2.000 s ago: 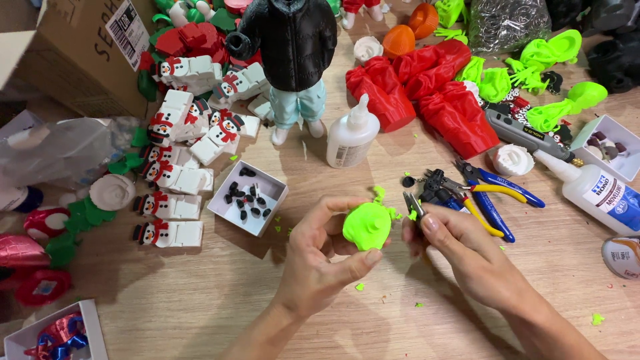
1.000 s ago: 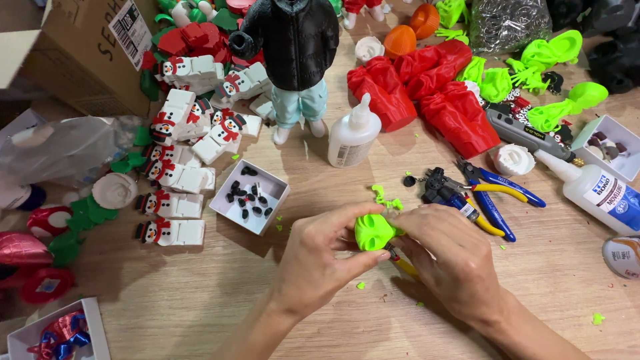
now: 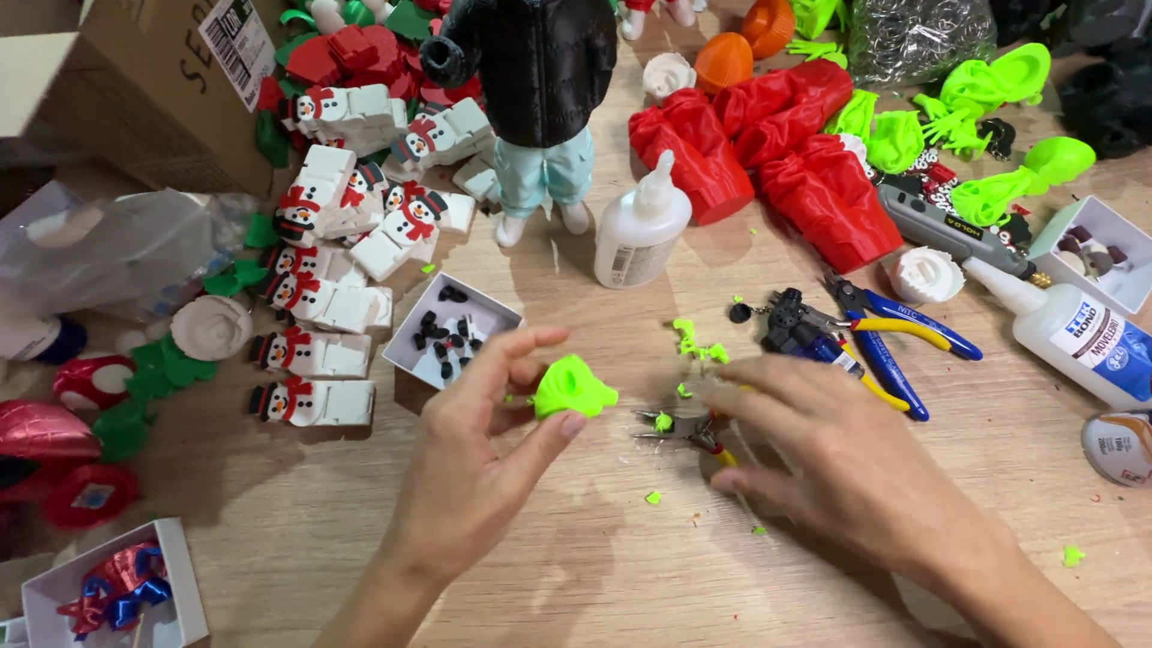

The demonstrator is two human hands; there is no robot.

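My left hand (image 3: 490, 432) holds a neon green plastic part (image 3: 573, 387) between thumb and fingers; its hollow side shows. Blurred, my right hand (image 3: 801, 441) hovers over yellow-handled long-nose pliers (image 3: 684, 427) that lie on the wooden table with their jaws apart. A green scrap (image 3: 663, 422) is at the jaws. Whether the right fingers touch the pliers' handles cannot be told. Trimmed green pieces (image 3: 697, 342) lie beyond the pliers. Blue-handled flush cutters (image 3: 886, 360) and a black part with a keyring chain (image 3: 787, 322) are farther right.
A white box of small black parts (image 3: 504, 310) stands beside my left hand. Snowman figures (image 3: 315, 402) are piled at left. A white glue bottle (image 3: 641, 229), a standing figure in a black jacket (image 3: 546, 81) and red printed parts (image 3: 832, 211) stand or lie behind. A larger glue bottle (image 3: 1071, 333) lies right.
My right hand has moved away from the green part, which it touched one second ago. The long-nose pliers, held in it two seconds ago, now lie on the table.
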